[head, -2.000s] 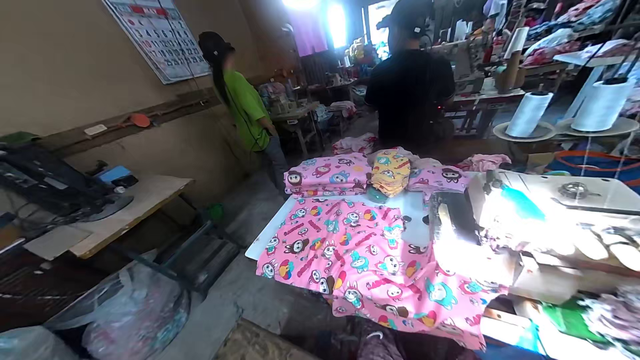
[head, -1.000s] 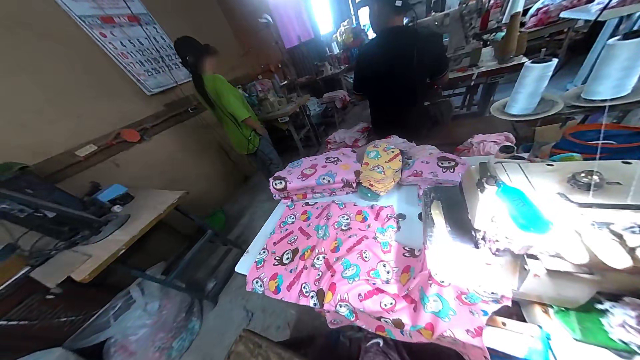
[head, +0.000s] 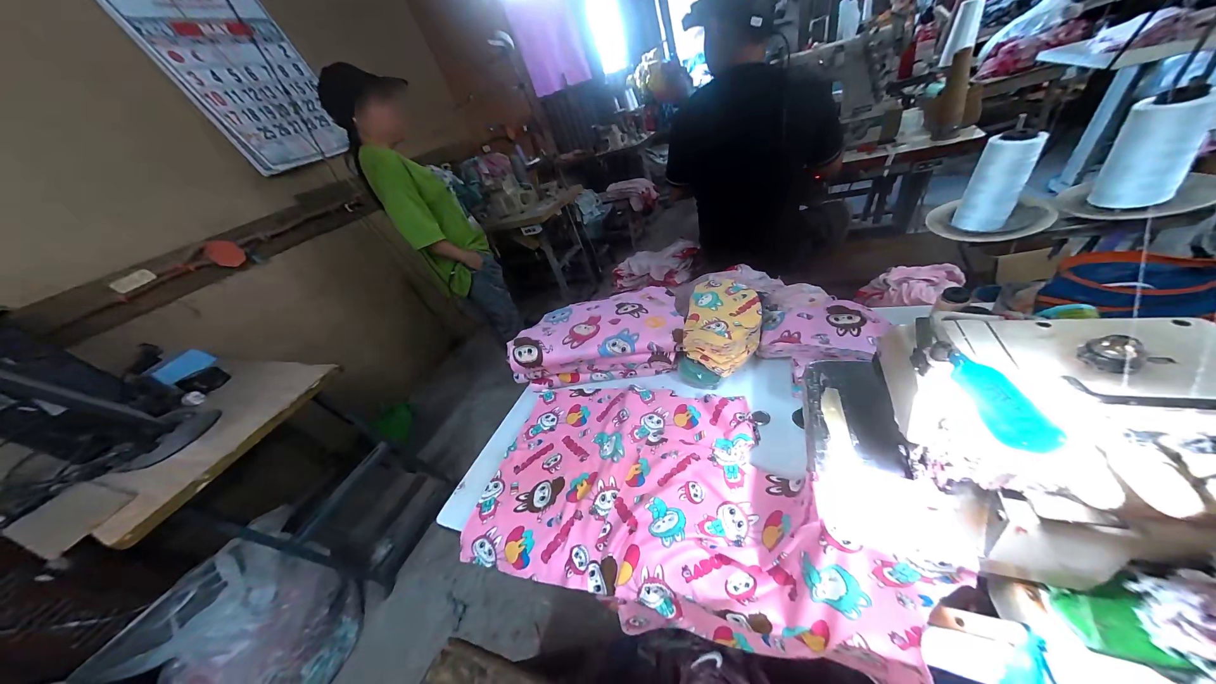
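Neither of my hands shows in the head view. Pink cartoon-print fabric (head: 655, 503) lies spread over the white table (head: 475, 484), its front edge hanging over. Behind it sit a folded pile of the same pink fabric (head: 598, 332), a bundle of yellow printed fabric (head: 724, 323) and another pink pile (head: 826, 323). To the right stands a sewing machine (head: 1007, 351), brightly lit, with a turquoise object (head: 1007, 404) on it. The fabric's right side reaches the machine's glaring front area, where details are washed out.
Large white thread cones (head: 1002, 180) stand behind the machine. At left are a wooden desk (head: 228, 427) and a clear plastic bag (head: 266, 608). A person in green (head: 418, 209) stands at the back left; a person in black (head: 750, 152) is beyond the fabric piles.
The view has shifted somewhat. The person in green is turned more to the side, with the face now toward the right. The fabric has not plainly moved.
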